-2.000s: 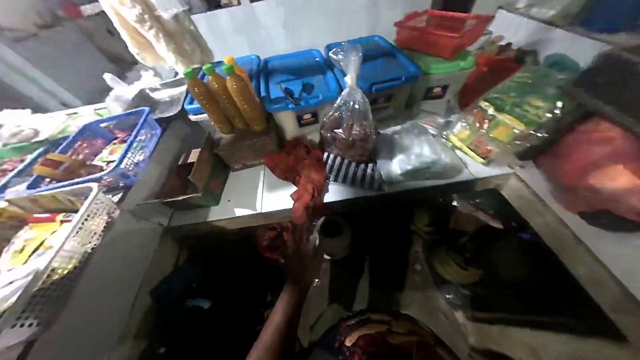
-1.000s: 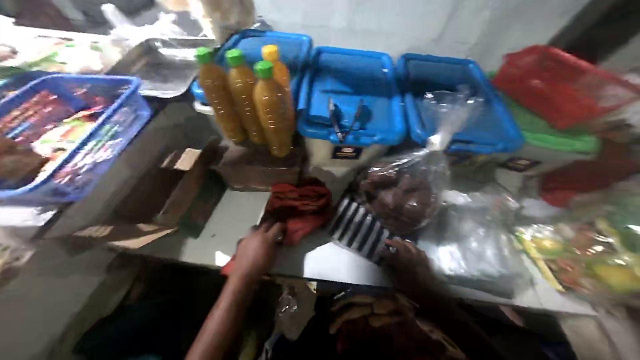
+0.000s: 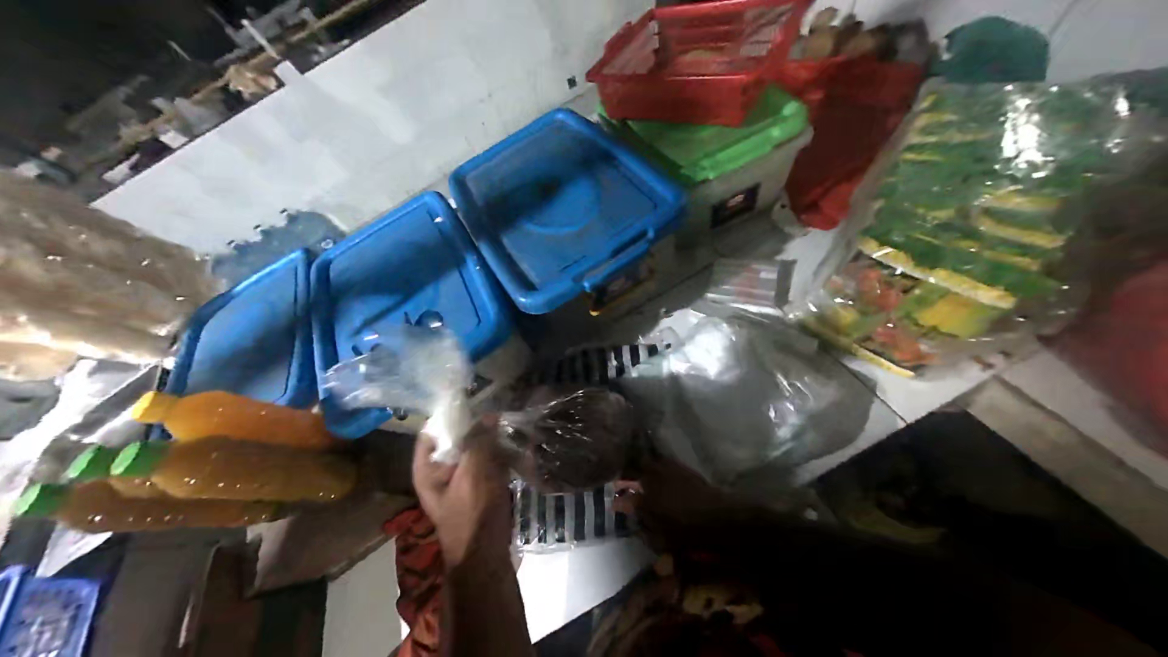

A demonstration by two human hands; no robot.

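My left hand (image 3: 464, 484) grips the gathered neck of a clear plastic bag with dark contents (image 3: 575, 436). The bag's loose top flares above my fingers, over a blue-lidded tub. My right hand (image 3: 643, 493) is mostly in shadow beside the black-and-white striped bag (image 3: 568, 516); only some fingertips show at its right edge, and their hold is unclear. The dark bag lies partly over the striped one. A red cloth or bag (image 3: 418, 575) lies beside my left wrist, partly behind the forearm.
Blue-lidded tubs (image 3: 566, 205) line the wall, beside a green-lidded tub (image 3: 721, 146) bearing a red basket (image 3: 693, 78). Bottles of orange-yellow liquid (image 3: 246, 470) stand at left. Clear plastic bags (image 3: 748, 392) and a large green-yellow packet bundle (image 3: 976, 228) lie to the right.
My left hand has left the red cloth and now holds the neck of the clear bag with dark contents. The view has tilted strongly.
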